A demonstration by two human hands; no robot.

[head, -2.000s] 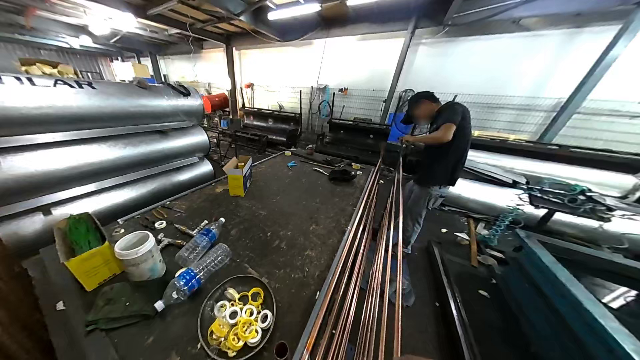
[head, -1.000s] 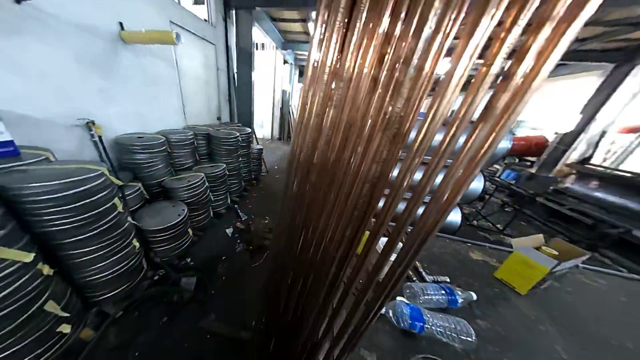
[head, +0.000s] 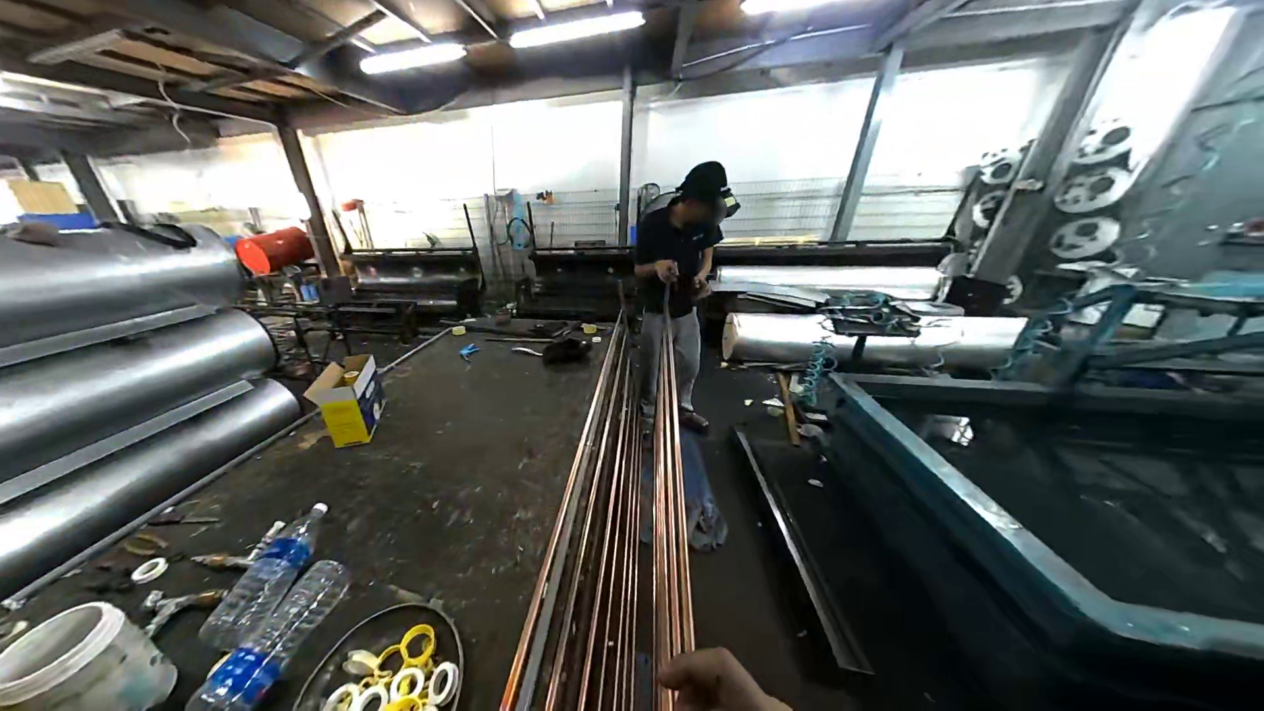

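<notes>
My right hand (head: 719, 679) shows at the bottom edge, its fingers closed round the near end of a bundle of long copper pipes (head: 671, 494). Those pipes run away to a co-worker (head: 677, 257), who holds their far end in both hands. Left of that bundle, more copper pipes (head: 597, 513) lie along the right edge of the dark worktable (head: 464, 434). My left hand is out of the picture.
On the table are a yellow box (head: 351, 403), clear plastic bottles (head: 281, 617), a white bucket (head: 84, 662) and a round dish of yellow and white rings (head: 395, 671). Large metal cylinders (head: 128, 346) stand at left. A water-filled tank (head: 987, 523) and a metal channel (head: 800, 553) are at right.
The view has swung far from the stacked discs and near pipe bundle back to the table and co-worker. My right hand is now visible on the pipes.
</notes>
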